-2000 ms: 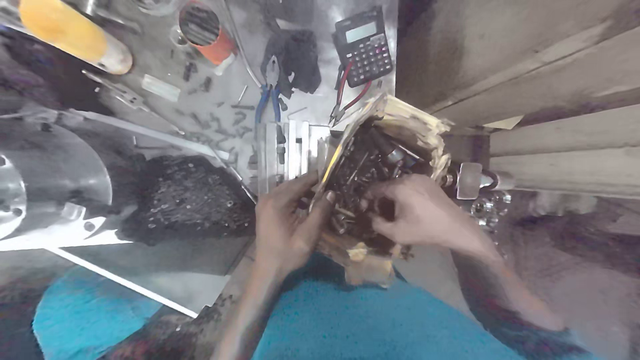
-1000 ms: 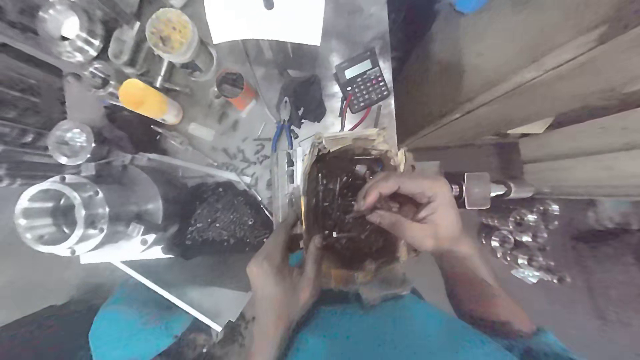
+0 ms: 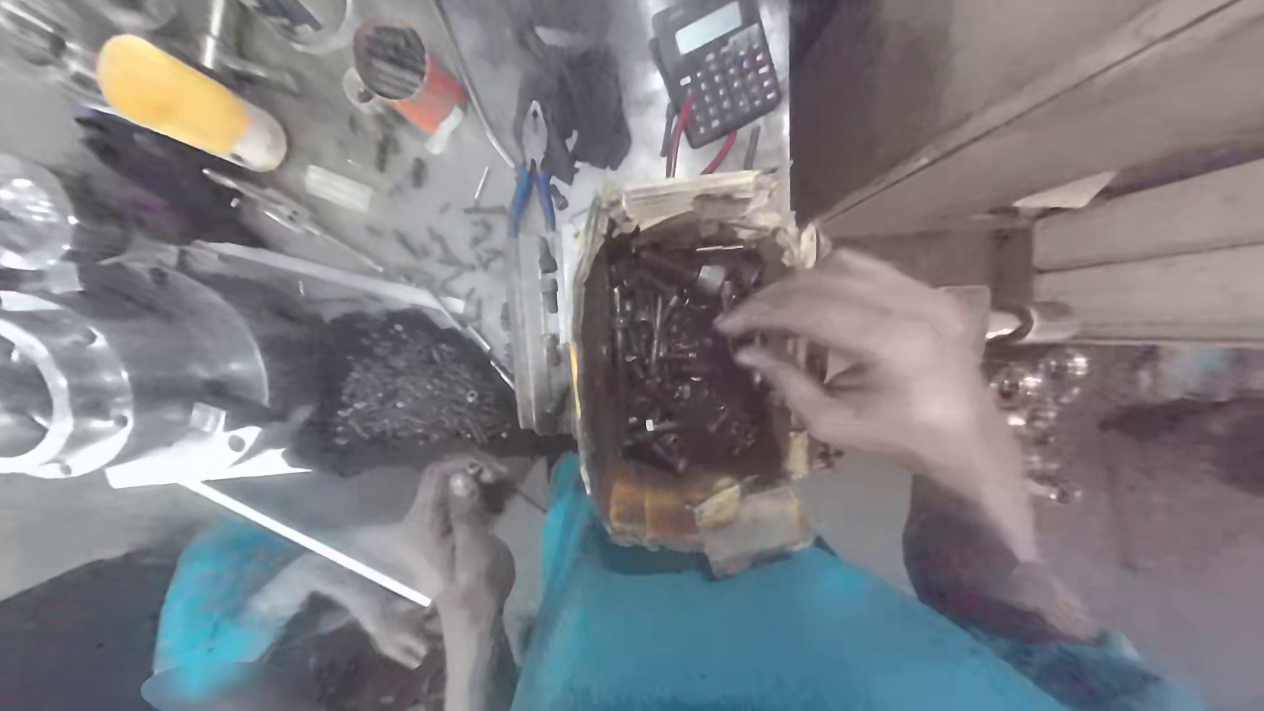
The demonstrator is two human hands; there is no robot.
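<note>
A worn, taped cardboard box [image 3: 716, 518] with many dark screws and small metal parts [image 3: 667, 336] inside stands at the middle. Over its right side is my right hand [image 3: 869, 346], blurred, thumb and forefinger bent toward each other above the screws; whether something small is between them cannot be told. My left hand [image 3: 459, 523] is off the box, low and to its left, beside a heap of small dark screws [image 3: 420, 380]; its fingers are curled and partly hidden, and what it holds is unclear.
Blue-handled pliers [image 3: 533, 178], a calculator [image 3: 721, 64], an orange container of dark rods [image 3: 415, 79] and a yellow bottle [image 3: 183, 99] lie beyond the box. At left is a large flanged metal cylinder [image 3: 128, 375]; at right, wooden boards [image 3: 1145, 237] and shiny round metal parts [image 3: 1047, 415].
My left hand has left the box's left side and moved down and left. My right hand has shifted from over the screws toward the box's right edge.
</note>
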